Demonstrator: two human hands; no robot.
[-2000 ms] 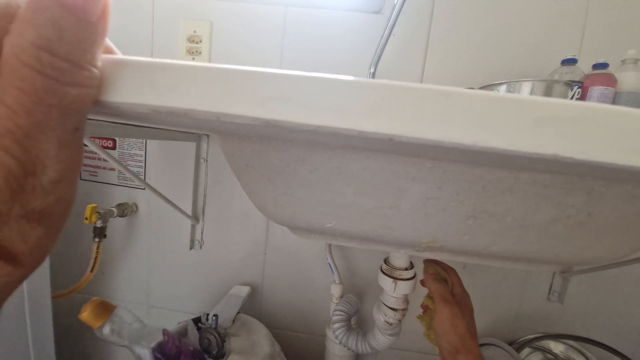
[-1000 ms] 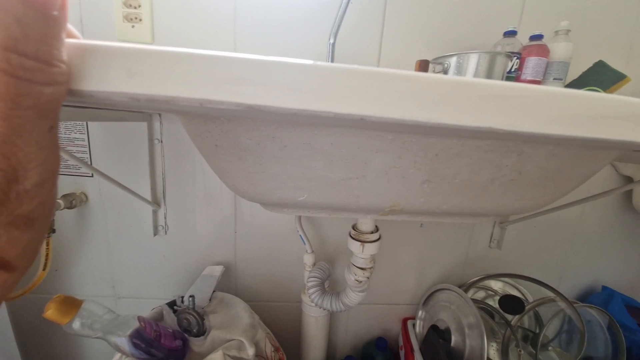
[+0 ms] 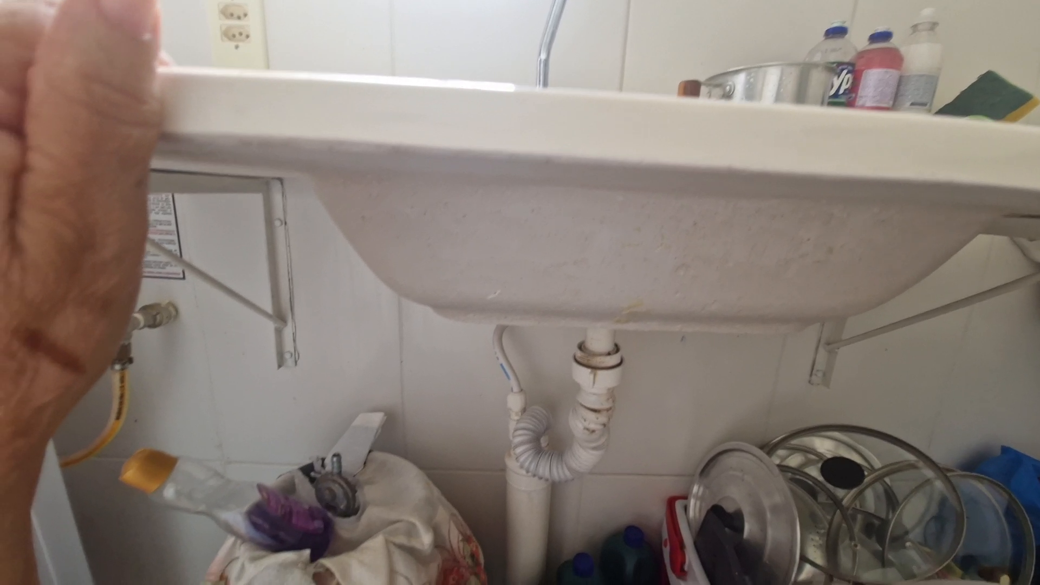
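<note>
My left hand (image 3: 77, 219) is large and close at the left edge of the head view, its fingers up against the left end of the white sink top (image 3: 569, 130); whether it grips the edge cannot be told. My right hand is out of view. Under the basin (image 3: 650, 252), a white drain fitting (image 3: 598, 366) with brownish stains leads into a corrugated drain hose (image 3: 561, 455), which curves into a white upright pipe (image 3: 528, 520). A thin white hose (image 3: 505, 357) runs down beside it.
Metal brackets (image 3: 280, 276) support the top. A yellow gas hose (image 3: 119, 406) hangs at left. Below are a cloth-covered object (image 3: 406, 520), a clear bottle (image 3: 199, 491), pot lids (image 3: 743, 512) and dark bottles (image 3: 630, 552). A pot (image 3: 772, 83), several bottles (image 3: 877, 73) and a sponge (image 3: 987, 96) stand above.
Two seconds ago my right hand was beside the drain fitting, with something yellowish at its fingers; it has left the view. My left hand stays at the sink's left end.
</note>
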